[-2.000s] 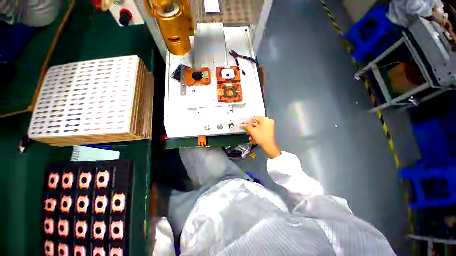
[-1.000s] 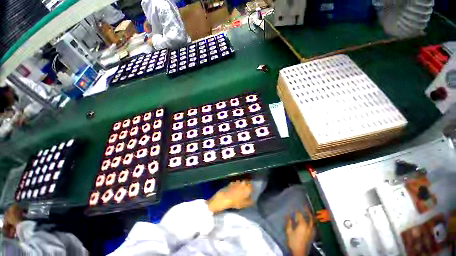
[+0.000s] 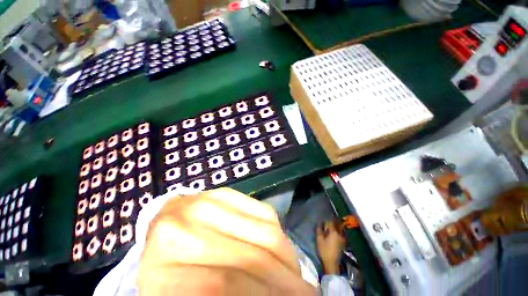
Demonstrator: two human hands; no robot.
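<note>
My left hand [image 3: 214,243] is large and blurred close to the camera; its fingers are not clearly visible. My right hand [image 3: 330,240] is small, low beside the machine's near edge; what it holds cannot be told. The white machine base [image 3: 370,196] carries orange-brown fixture blocks, one [image 3: 450,189] farther back and others [image 3: 454,245] nearer. A white piece [image 3: 478,229] shows at the near blocks, beside the blurred gold press head [image 3: 508,213]. A black tray [image 3: 223,151] of pink-rimmed housings lies behind my left hand, which hides its front edge.
Another pink-rimmed tray [image 3: 113,191] lies left, with a tray of white pieces [image 3: 17,219] at the far left. More trays [image 3: 188,49] are at the back. The carrier-sheet stack [image 3: 359,98], a paper slip [image 3: 295,124] and the control box [image 3: 492,58] with red digits are right.
The view turned left from the press, then slightly back right. My left hand has risen from near the bench edge to close before the camera. My right hand stays low by the machine.
</note>
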